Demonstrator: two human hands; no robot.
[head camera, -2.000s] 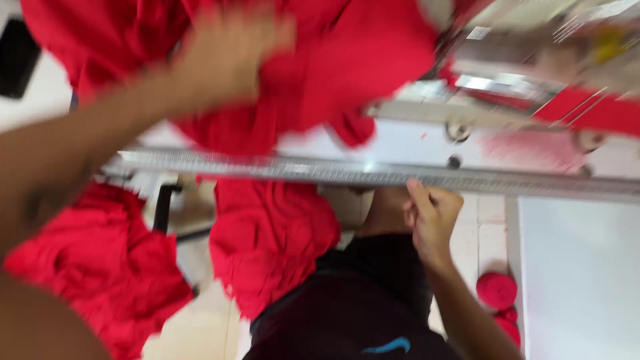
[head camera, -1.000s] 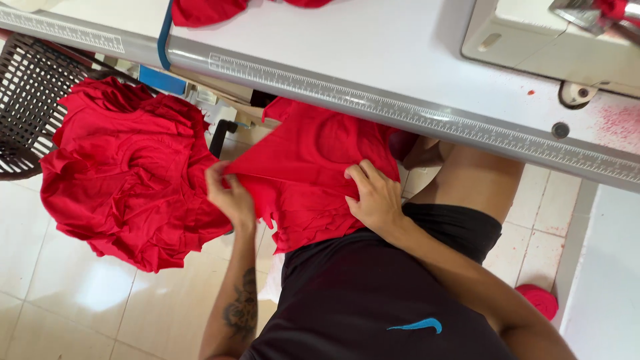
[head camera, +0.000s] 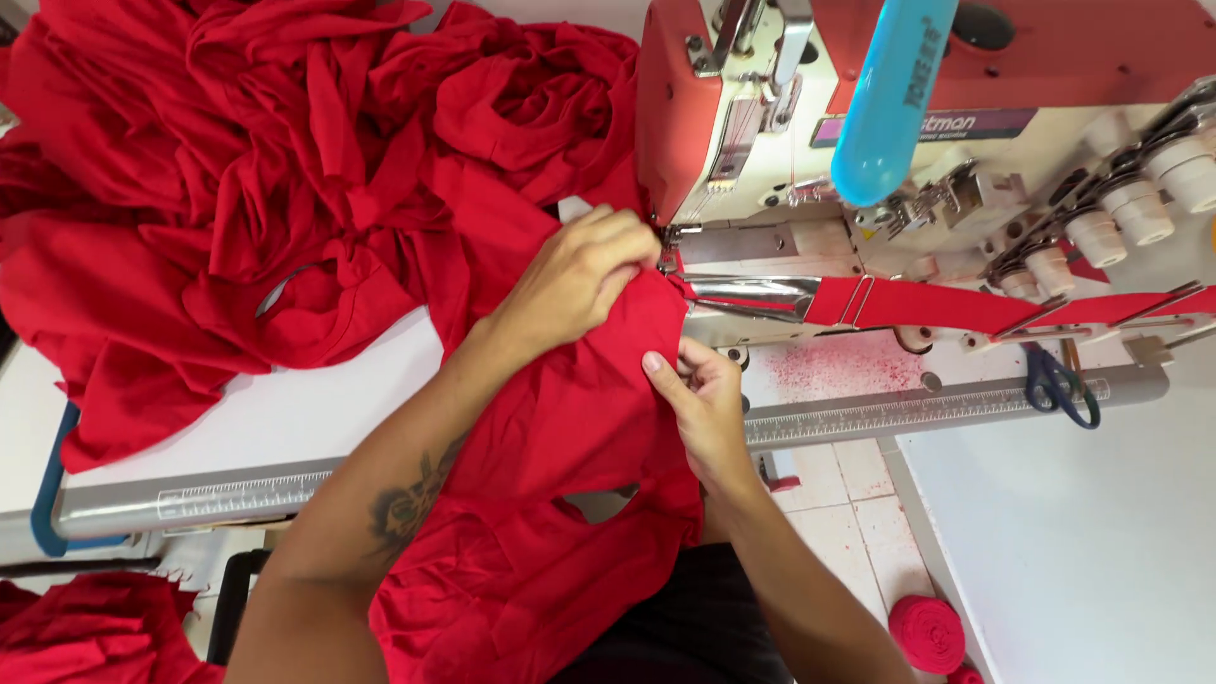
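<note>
Red knit fabric runs from the lap up over the table edge to the needle area of an industrial sewing machine. Beside the presser foot, my left hand presses and pinches the fabric, its fingertips close to the needles. My right hand grips the cloth's right edge between thumb and fingers, a little below. A red fabric strip passes through a metal binder folder that meets the fabric at the foot. The needle tips are partly hidden.
A large heap of red garments covers the table's left side. Blue-handled scissors lie at the ruler-marked table edge. A blue tool handle hangs before the machine. Thread cones or tension knobs stand right. A red roll is on the floor.
Both hands have moved from the cloth over the lap up to the machine, bringing red fabric onto the table. The view has shifted to show more of the machine.
</note>
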